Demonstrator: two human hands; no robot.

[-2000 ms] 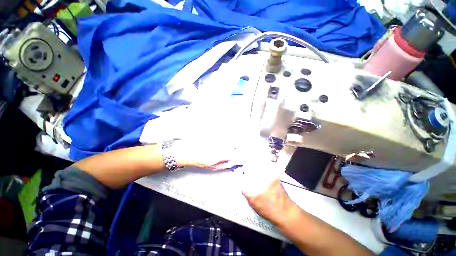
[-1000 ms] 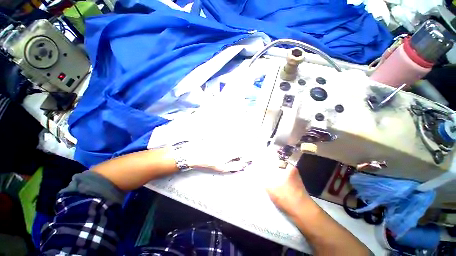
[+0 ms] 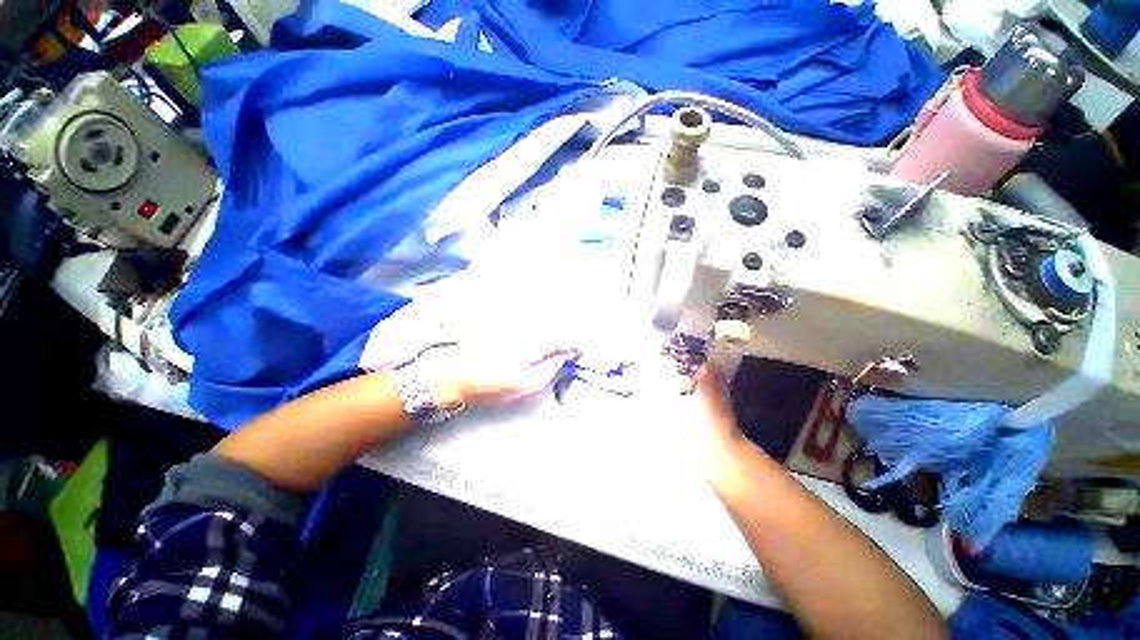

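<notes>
The blue garment lies heaped over the table left of and behind the cream sewing machine. A white fabric part, washed out by glare, runs from it toward the needle area. My left hand, with a watch at the wrist, lies on the white fabric, its fingertips at a small dark blue piece. Glare hides whether the fingers grip it. My right hand is close beside the presser foot, its fingers partly lost in glare. Light blue strips lie behind the needle area.
A pink bottle stands behind the machine. A light blue thread tassel hangs on the machine front, above a blue thread cone. A neighbouring sewing machine is at the left. A white table edge runs before my lap.
My left fingertips have lifted slightly, and the small dark blue piece now shows clearly beside them. My right hand has moved up closer to the presser foot. The view has shifted a little.
</notes>
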